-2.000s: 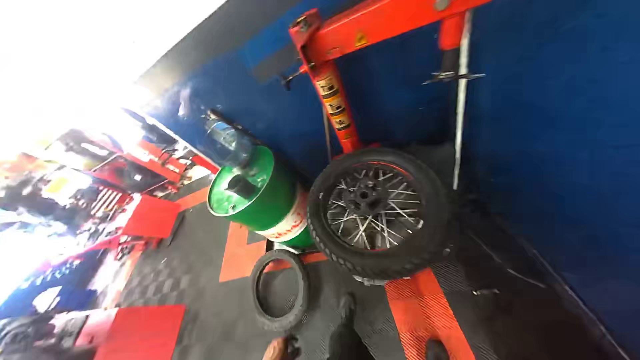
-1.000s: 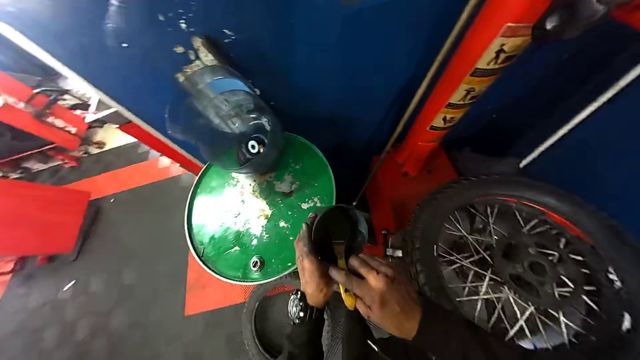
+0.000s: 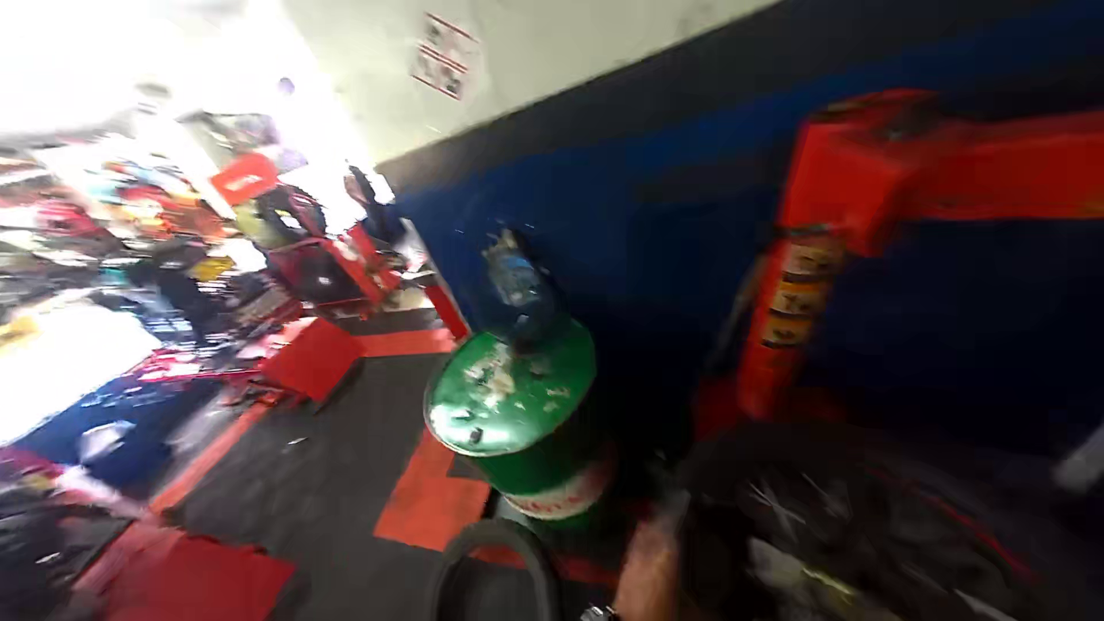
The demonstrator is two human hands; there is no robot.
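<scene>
The view is badly blurred. My left hand (image 3: 651, 556) is at the lower middle, to the right of the green metal drum (image 3: 513, 388) and left of the dark spoked wheel (image 3: 897, 526). A wristband shows at its wrist. Dark blur beside its fingers hides whether it holds anything. I cannot make out my right hand. A yellow streak (image 3: 830, 581) and a pale patch lie over the wheel area, too smeared to name. A clear plastic bottle (image 3: 520, 289) stands on the drum top, and a loose black tire (image 3: 539, 565) lies at the drum's foot.
A red steel post (image 3: 789, 310) with warning stickers and a red arm (image 3: 1009, 168) rise at the right before the blue wall (image 3: 604, 241). Red equipment (image 3: 315, 358) stands on the left. Red bands (image 3: 431, 509) mark the dark floor.
One second ago both my hands were together at a black cup and a yellow-handled brush beside the drum; now only my left hand is distinct. The view has swung up and back.
</scene>
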